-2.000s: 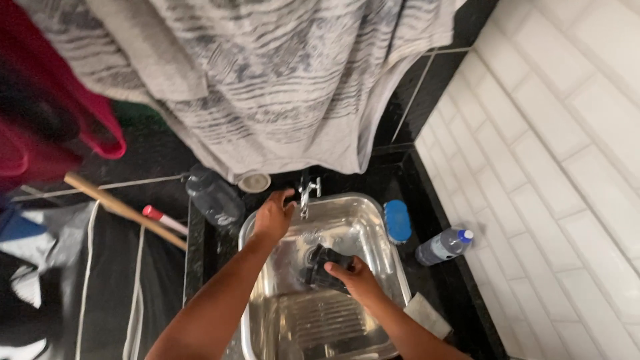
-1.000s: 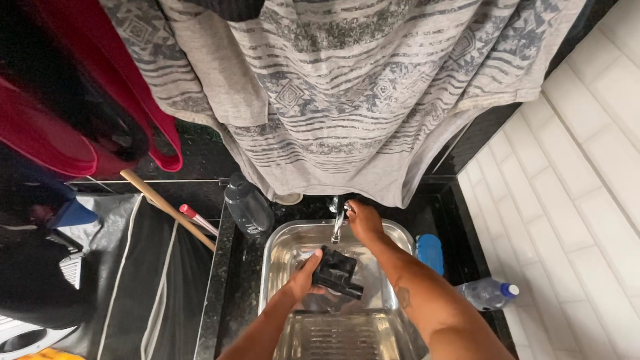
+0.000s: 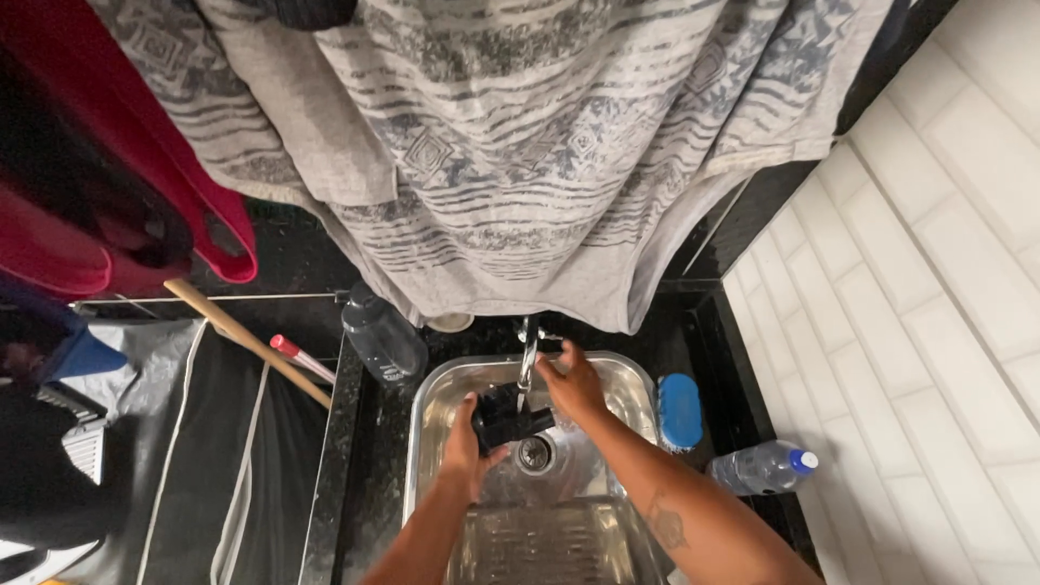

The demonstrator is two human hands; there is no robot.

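Observation:
My left hand is closed around a black plastic part, its exact kind unclear, over the stainless steel sink. Water runs from the chrome faucet onto that part. To the right of the spout is my right hand, fingers apart and holding nothing, close to the faucet's handle. The drain shows just below the black part. A ribbed surface covers the near portion of the sink.
A striped grey shirt hangs over the faucet. Left of the sink stand a dark bottle, a wooden stick and a black fabric cover. A blue brush and a clear plastic bottle lie to the right, beside a white tiled wall.
Two seconds ago my right hand held the black part and my left was by the faucet; by one second ago they had swapped. My right hand has since come off the faucet handle.

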